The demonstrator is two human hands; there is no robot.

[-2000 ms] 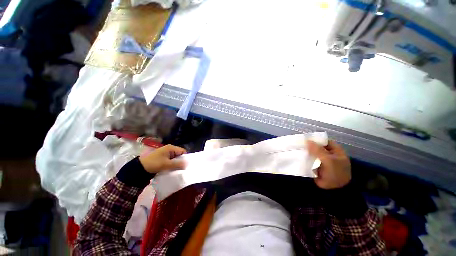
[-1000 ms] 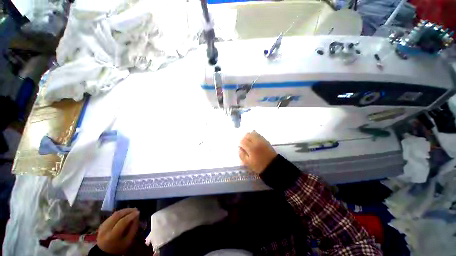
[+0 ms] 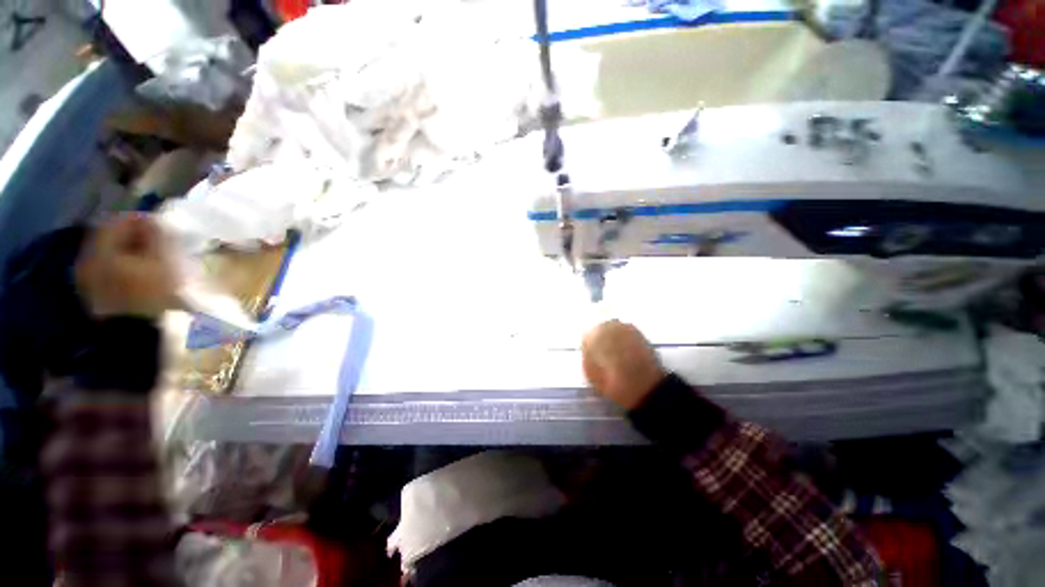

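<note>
My left hand [image 3: 126, 266] is raised at the far left, blurred. A blurred white strip [image 3: 218, 296] runs from it over the brown board [image 3: 246, 275], and the hand appears closed on it. My right hand [image 3: 621, 361] rests curled on the table just in front of the presser foot [image 3: 595, 279]; its fingertips are hidden, so I cannot tell if it holds anything. A light blue strip [image 3: 350, 373] lies left of the needle and hangs over the front edge. A white piece [image 3: 476, 493] lies below the table edge, near my lap.
The white sewing machine [image 3: 710, 184] stands at the back right. Snips [image 3: 785, 350] and a dark green tool [image 3: 924, 318] lie right of my right hand. A heap of white pieces [image 3: 378, 103] is at the back left. Pale fabric [image 3: 1003, 482] lies lower right; a red item [image 3: 905, 548] is below the table.
The white piece first held in both hands now lies below the table edge. My left hand has risen to the far left, and the strip there has shifted off the table. My right hand stays near the needle.
</note>
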